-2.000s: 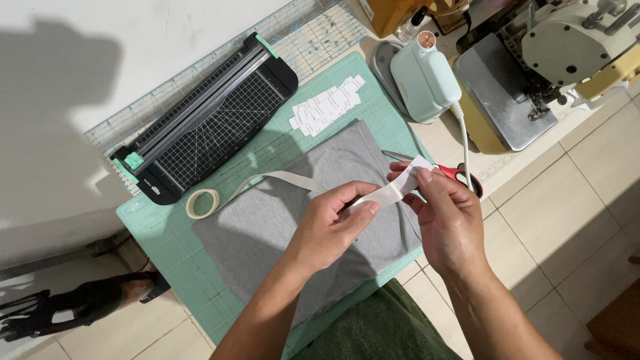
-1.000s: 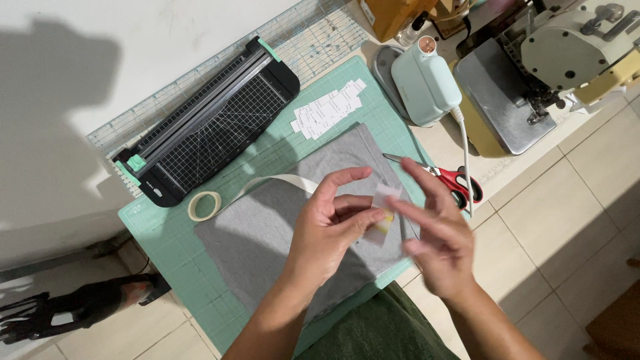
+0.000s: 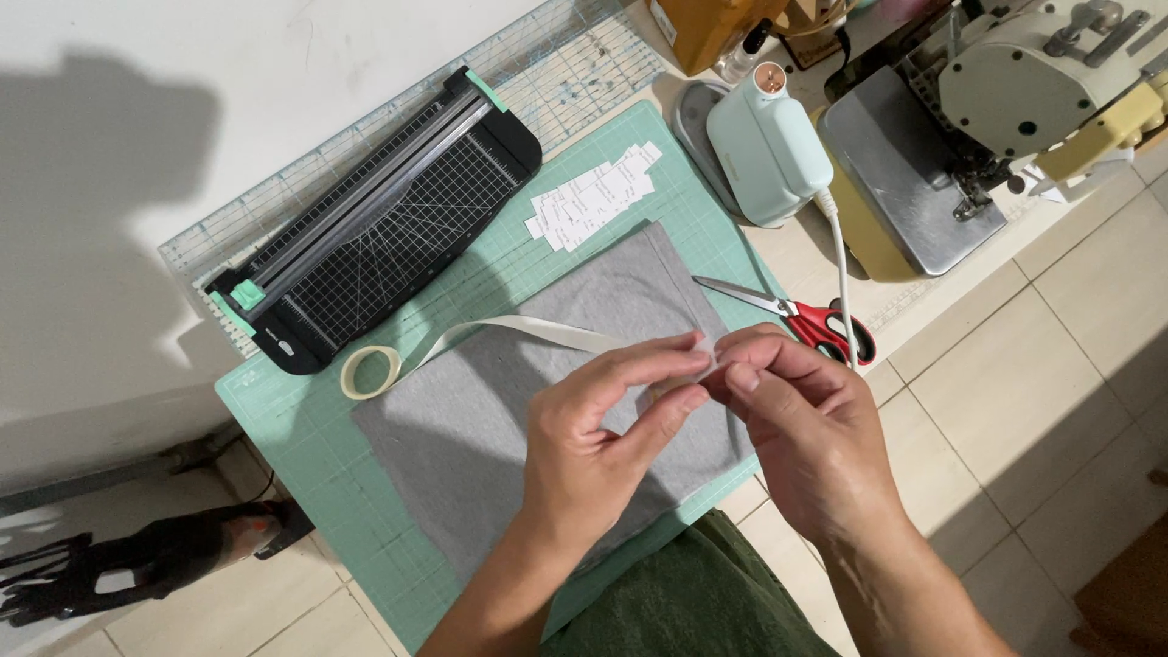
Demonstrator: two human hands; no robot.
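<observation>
Between both thumbs and fingertips I pinch a small, thin translucent piece (image 3: pixel 701 365), largely hidden by the fingers. My left hand (image 3: pixel 607 429) has it from the left, my right hand (image 3: pixel 803 420) from the right. Both hands are above folded grey knit fabric (image 3: pixel 474 411). A cream tape strip (image 3: pixel 547 330) runs from its roll (image 3: pixel 370 372) across the fabric to behind my left fingers; whether it is held cannot be told. Red-handled scissors (image 3: pixel 789 315) lie beyond my right hand, blades pointing left.
A green cutting mat (image 3: pixel 301 438) lies under the fabric. Around it are a black paper trimmer (image 3: pixel 383 219), a clear ruler (image 3: pixel 584 68), printed paper labels (image 3: pixel 593 196), a mint mini iron (image 3: pixel 766 137) with a white cord, and a sewing machine (image 3: pixel 1013 100). A green cloth (image 3: pixel 693 593) covers my lap.
Two seconds ago both hands held a white strip stretched between them. One second ago my right hand was blurred and lower, beside a translucent piece in my left. Now the fingertips meet at the piece.
</observation>
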